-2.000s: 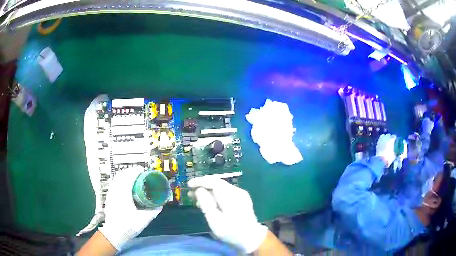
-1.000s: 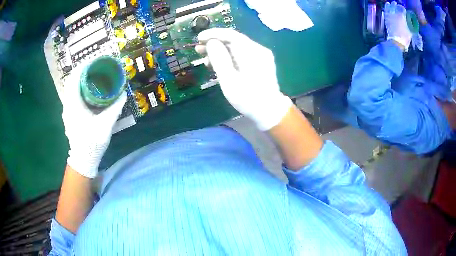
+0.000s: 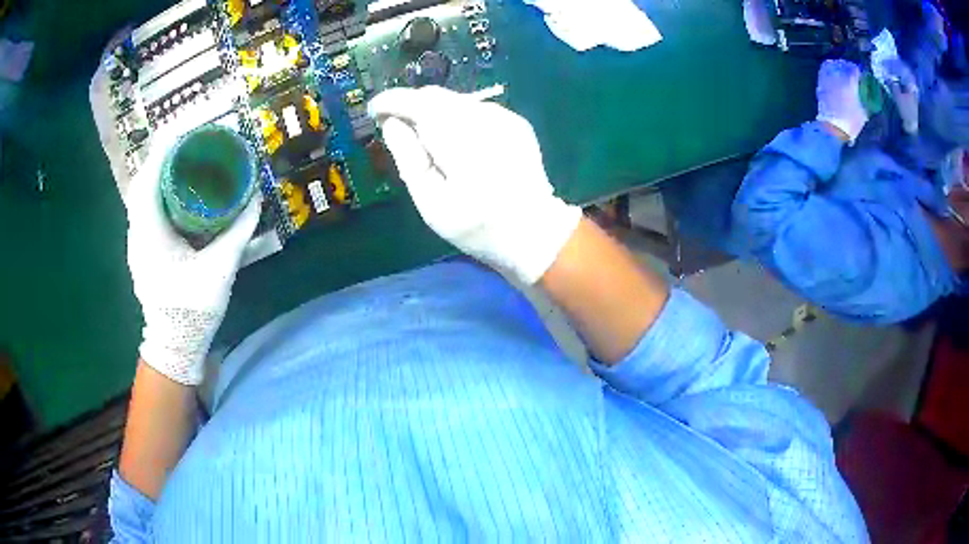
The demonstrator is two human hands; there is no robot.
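My left hand, in a white knit glove, holds a round open greenish jar over the lower left of the circuit board. My right hand, also white-gloved, is over the board's right part with thumb and fingers pinched together. A short bit of a thin dark stick shows at its fingers; the rest is hidden by the glove. The green circuit board carries white heatsinks at left, yellow-and-black transformers in a column, and dark round capacitors. Its top is cut off by the picture's edge.
A crumpled white cloth lies on the green bench mat beyond the board. A coworker in a blue smock is at the right, gloved hands near a greenish jar and another board. A red bin shows at the right edge.
Since two seconds ago the view has tilted down, showing my blue smock. In the last second my right hand has moved left and slightly down across the board. My left hand still holds the jar.
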